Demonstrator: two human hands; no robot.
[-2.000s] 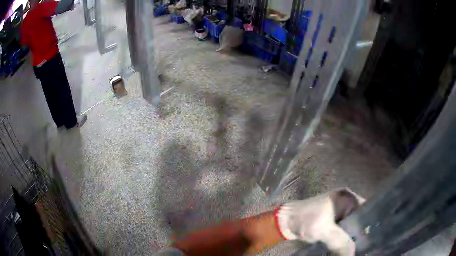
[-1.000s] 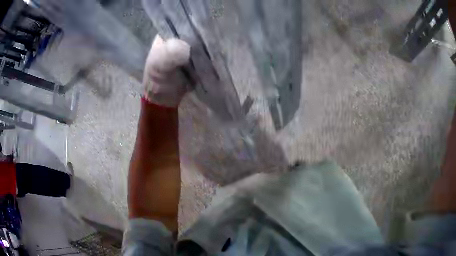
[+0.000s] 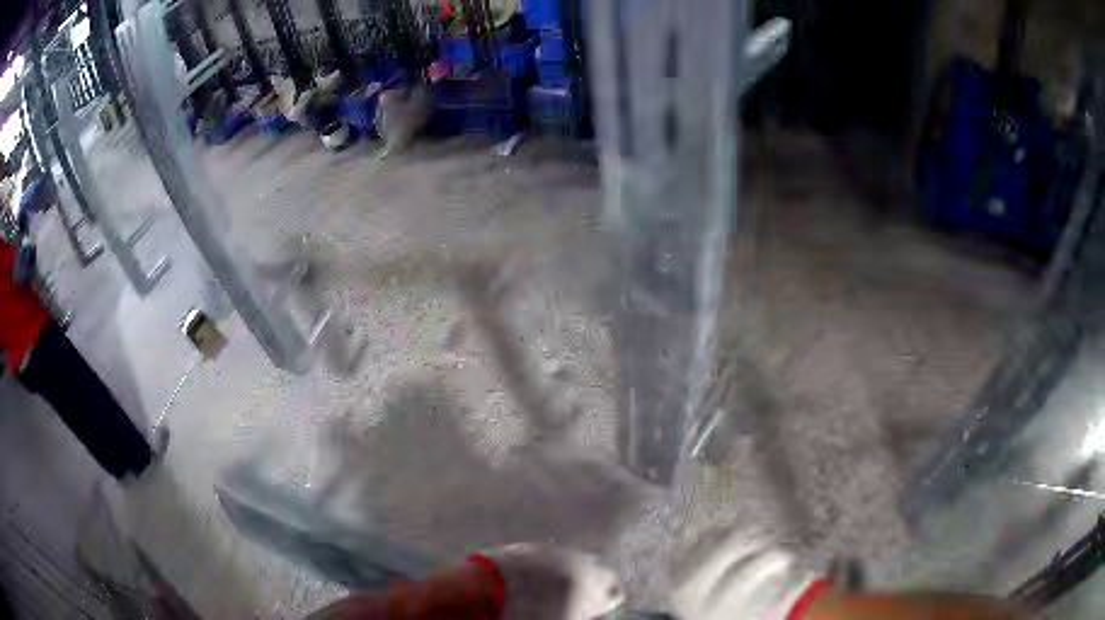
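Note:
A slotted metal channel hangs upright in front of me, blurred. A grey metal channel lies slanted at the lower left and runs towards my left hand, which is closed around it in a white glove with a red cuff. My right hand, gloved the same way, is just right of it at the bottom edge. Its fingers are blurred and partly cut off, so its grip is unclear. A bit of grey metal shows between the hands.
More upright channels hang at the left. A person in a red shirt and dark trousers is at the left edge. Blue crates line the back wall. A dark curved metal piece is at the right. Wire mesh shows at the lower right.
My left hand has come down from an upright channel at the upper left to the bottom. My right hand has come into view beside it. The view has turned and lifted towards the back wall.

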